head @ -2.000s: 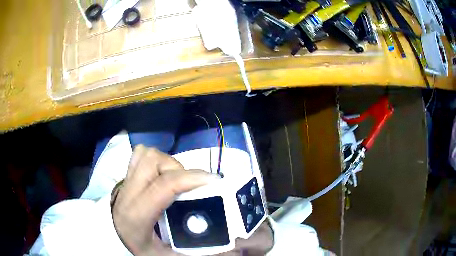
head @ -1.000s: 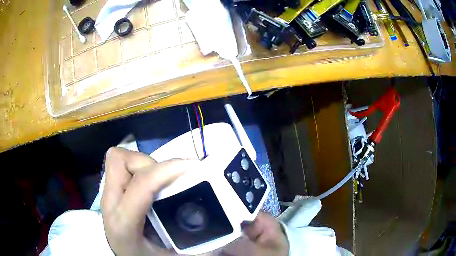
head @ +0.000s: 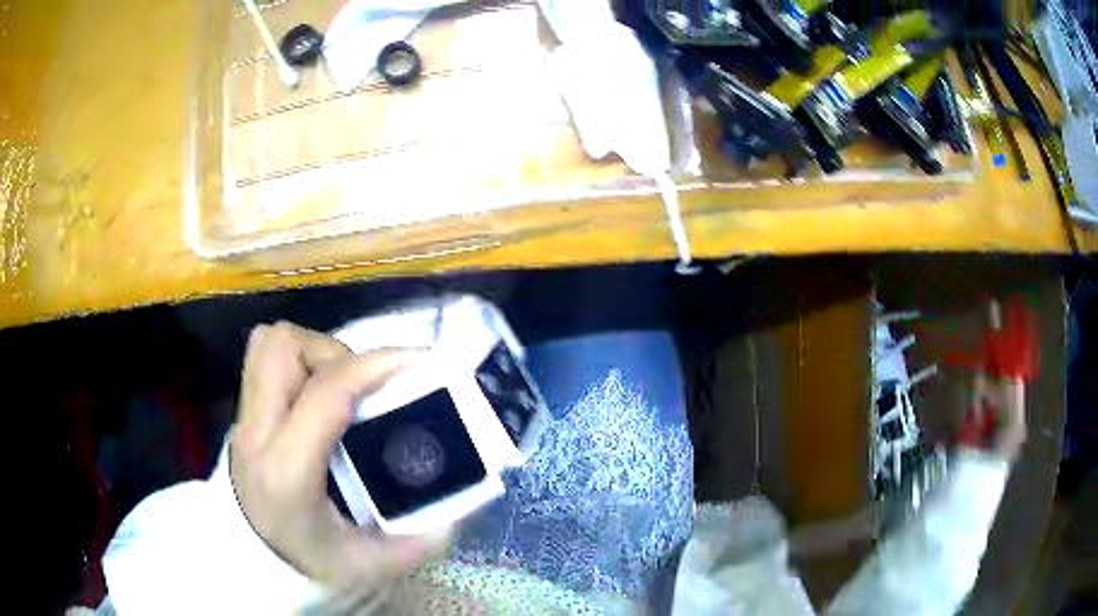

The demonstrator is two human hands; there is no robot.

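My left hand (head: pixel 307 451) holds a white camera housing (head: pixel 415 319) over my lap, thumb below and fingers on the top edge. Its black lens window (head: pixel 415 461) faces up towards me, and the LED light panel (head: pixel 508 391) is on its right side. My right hand (head: pixel 1002 415) is at the far right, blurred, with its fingers around part of the red air blow gun (head: pixel 1017 343) by the carton. The gun is blurred too. The lead wires are not clear.
The orange-yellow bench (head: pixel 96 241) runs across the top. It bears a clear tray (head: pixel 361 247), black lens rings (head: pixel 399 63), a white cloth (head: pixel 614 96), and camera modules (head: pixel 831 90). An open carton (head: pixel 963 289) with white parts stands at the right.
My right hand has left the camera housing, reached far right and taken hold of the red air blow gun. My left hand alone holds the housing, now higher and further left.
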